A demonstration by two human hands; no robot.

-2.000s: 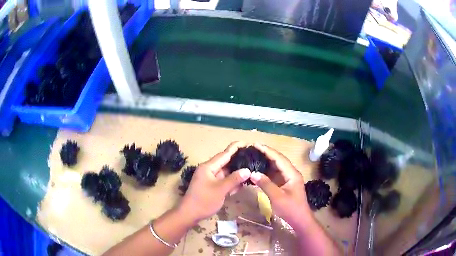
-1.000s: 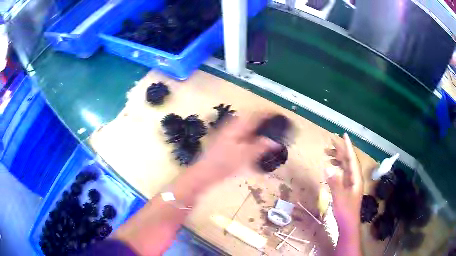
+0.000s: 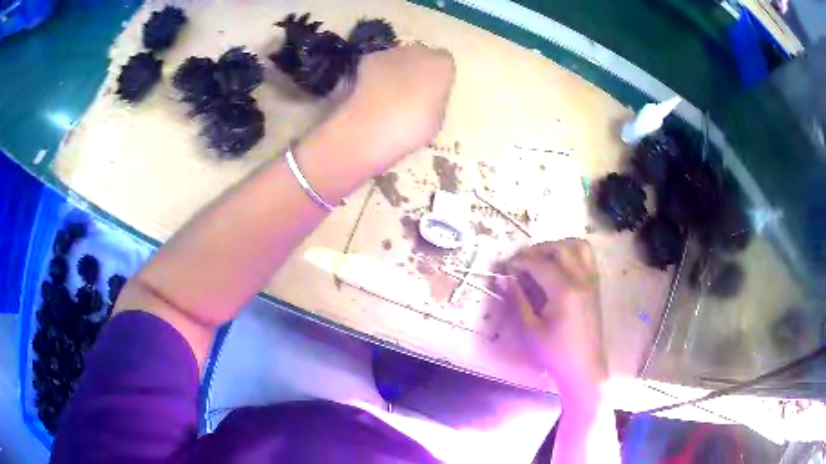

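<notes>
My left hand [image 3: 403,100] reaches over the cardboard [image 3: 507,100] at the upper middle, its back to the camera; its fingers are hidden, with spiky black pieces [image 3: 328,63] just to its left. My right hand [image 3: 557,290] is blurred, low at centre right, beside the crossed cotton swabs [image 3: 475,275]; whether it grips one I cannot tell. The small white oval glue dish [image 3: 440,233] lies between the hands, touching a pale square block [image 3: 449,205]. Brown stains surround them. A single thin stick [image 3: 504,214] lies right of the block.
More black pieces [image 3: 231,125] lie at upper left and in a cluster [image 3: 666,241] at right, by a white nozzle bottle [image 3: 648,120] and a clear panel. A blue crate [image 3: 32,353] of black pieces stands lower left. A pale strip [image 3: 362,272] lies near the front edge.
The view has shifted down. The black piece that both hands held at first no longer shows in them. My right hand has come down beside the swabs; my left hand is now further forward.
</notes>
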